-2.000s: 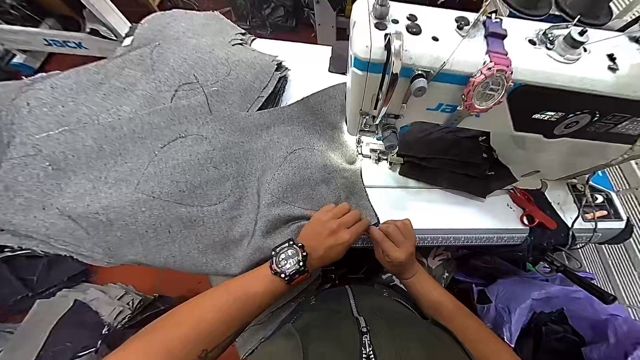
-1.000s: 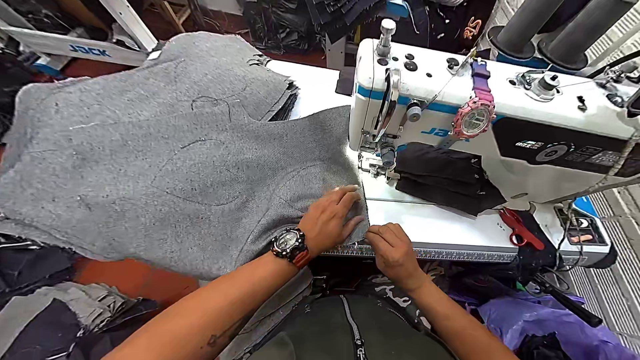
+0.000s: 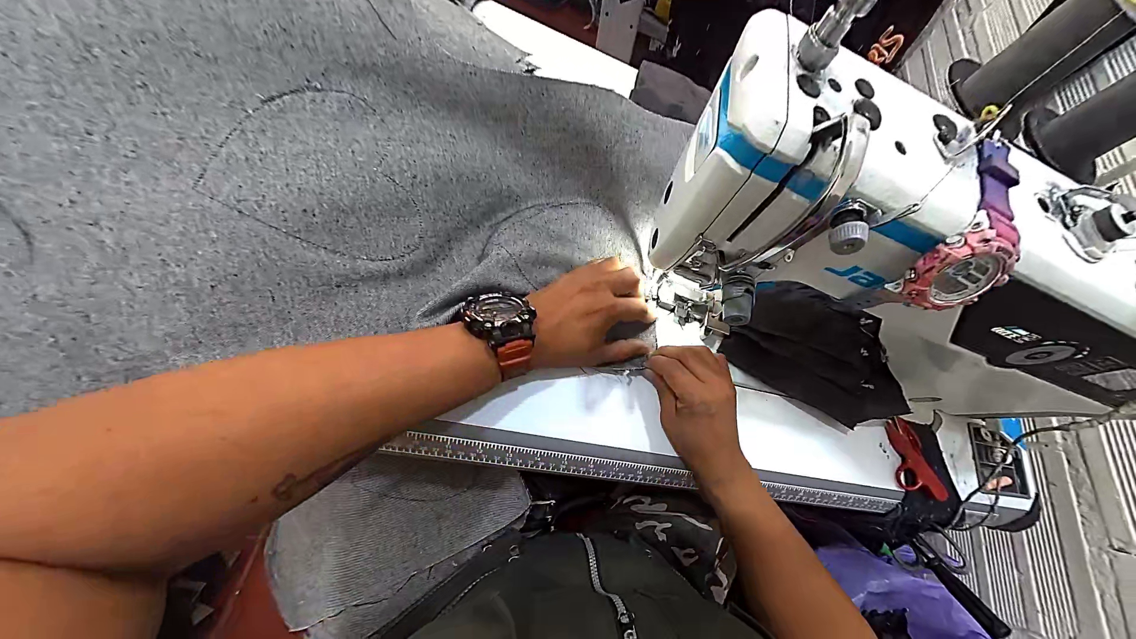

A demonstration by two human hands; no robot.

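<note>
A large grey fabric piece (image 3: pixel 328 177) with curved stitched or drawn outlines covers the left of the table and runs up to the needle area of a white and blue sewing machine (image 3: pixel 754 160). My left hand (image 3: pixel 590 315), with a black and orange watch at the wrist, lies spread on the fabric, its fingertips close to the lit presser foot (image 3: pixel 688 306). Just in front of the foot, my right hand (image 3: pixel 697 390) pinches the fabric's edge between thumb and fingers. The needle tip cannot be made out.
Folded black fabric (image 3: pixel 808 351) lies under the machine arm, right of the foot. Red-handled scissors (image 3: pixel 914 461) rest near the table's right end. A pink and purple watch (image 3: pixel 967 257) hangs on the machine. A ruler strip (image 3: pixel 568 460) runs along the front edge.
Both hands have moved with the fabric edge toward the presser foot, the left hand now right beside it. The view has come closer to the machine.
</note>
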